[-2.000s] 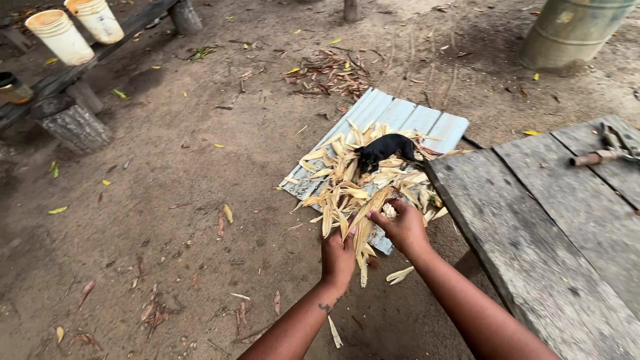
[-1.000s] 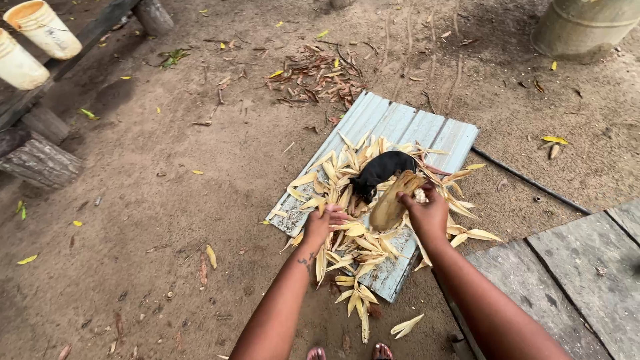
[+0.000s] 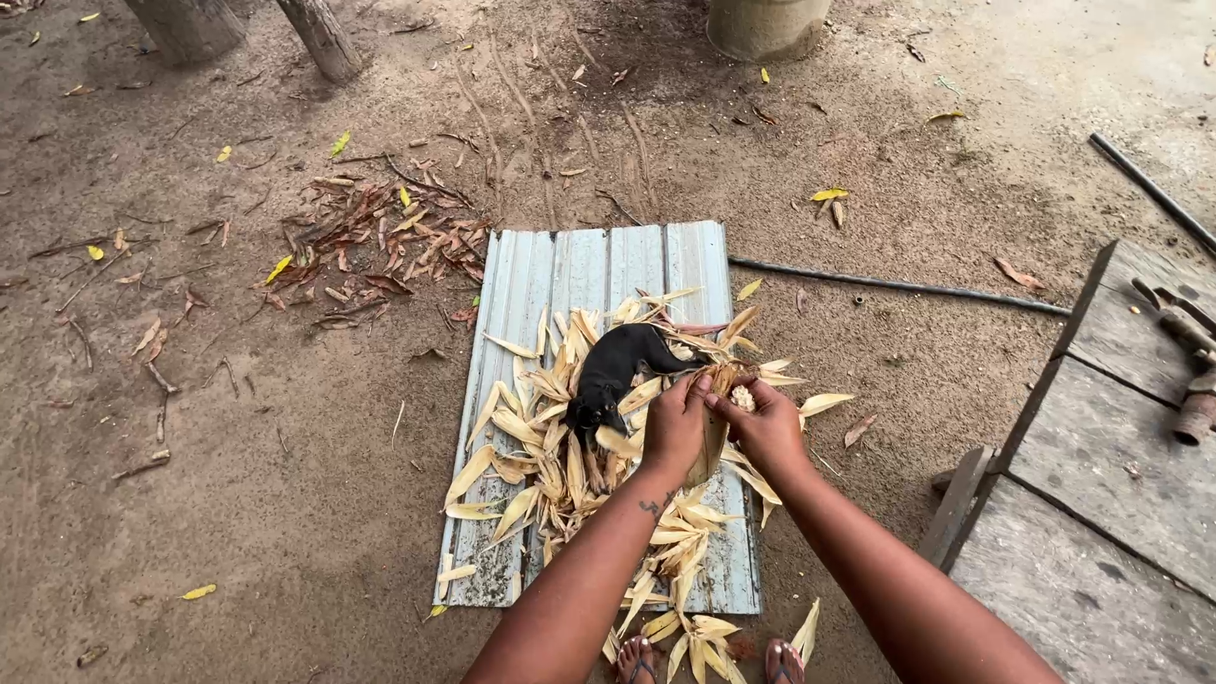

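Both hands meet over the right part of the husk pile. My left hand and my right hand pinch the top of a dried, husk-covered ear of corn, whose lower end points down between them. Pale kernels show beside the right fingers. Dry corn husks lie scattered over a corrugated metal sheet on the ground. A small black puppy is curled on the husks, just left of my hands, with its head low.
A weathered wooden table stands at the right, bearing a rusty metal tool. A black hose runs along the dirt. Dead leaves lie beyond the sheet. Wooden posts and a drum stand farther back. My feet are near the sheet's front edge.
One second ago my left hand was apart from the corn ear and my right hand held it; now both hands are together on it. The view has swung to the right.
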